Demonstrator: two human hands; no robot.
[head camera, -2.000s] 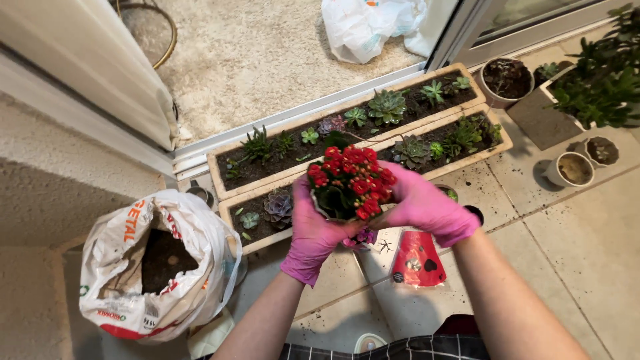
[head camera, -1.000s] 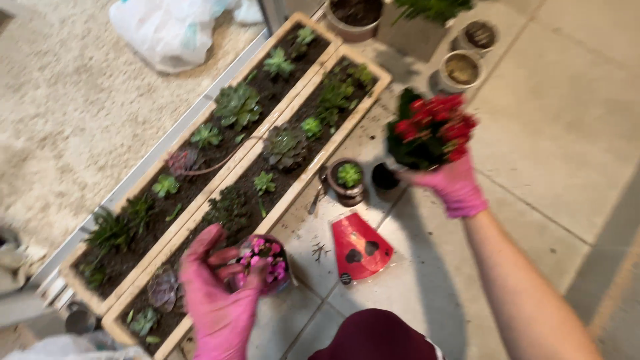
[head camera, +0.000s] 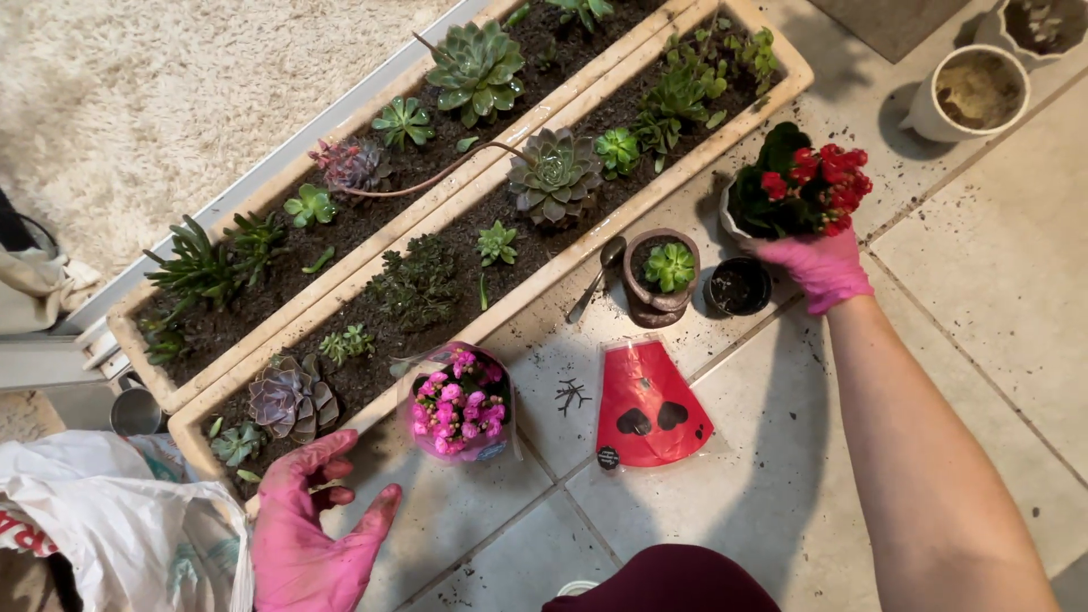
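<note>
My right hand (head camera: 820, 265), in a pink glove, grips the pot of a red-flowered kalanchoe (head camera: 799, 187), beside a small black plastic pot (head camera: 738, 287). My left hand (head camera: 319, 518), gloved in pink and smudged with soil, has its fingers spread and holds nothing. Just right of it stands a pink-flowered kalanchoe (head camera: 461, 404) in a clear wrapper. A small brown pot with a green succulent (head camera: 668, 267) and a spoon (head camera: 598, 276) lie between the plants. The red plastic sleeve (head camera: 651, 406) rests flat on the tiles.
Two long planters (head camera: 510, 319) of succulents run diagonally beside a door track and a shaggy cream rug (head camera: 153, 110). A white plastic bag (head camera: 127, 518) and a metal cup (head camera: 136, 410) are at lower left. White pots (head camera: 969, 93) stand at upper right.
Two seconds ago both hands held the red-flowered kalanchoe; my left hand has since let go. My right hand has carried the plant to the right, near the black pot. The view has turned.
</note>
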